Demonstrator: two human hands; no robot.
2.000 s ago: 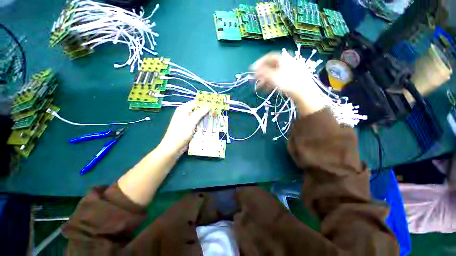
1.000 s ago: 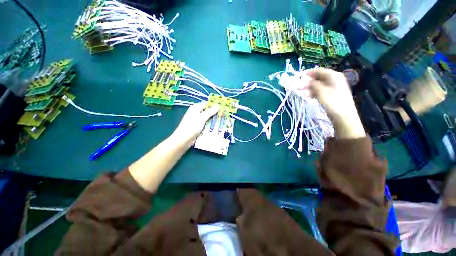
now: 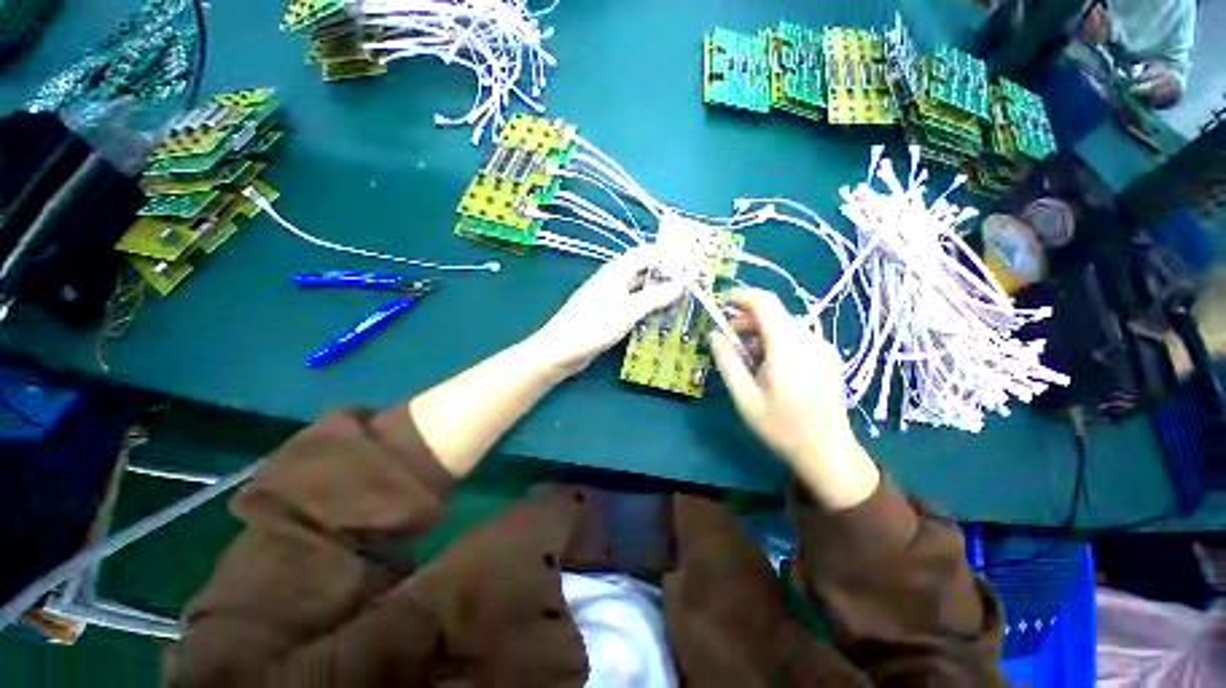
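Note:
A yellow-green circuit board panel lies under my hands at the centre, with several white leads at its right edge. My left hand grips its upper left part. My right hand is at the board's right side, its fingertips pinching a white connector cable; the plug end is too small to make out. A stack of wired boards sits left of the held board, its white cables trailing right toward it. A large cable pile lies to the right.
Blue-handled cutters lie open at left, near a single loose cable and a board stack. A larger wired batch and unwired boards lie at the far side. A spool stands by dark equipment. Another person's hand shows far right.
My right hand has come from the cable pile to the board, now with a cable between its fingers. My left hand still holds the board. The camera view has shifted, moving the scene rightward.

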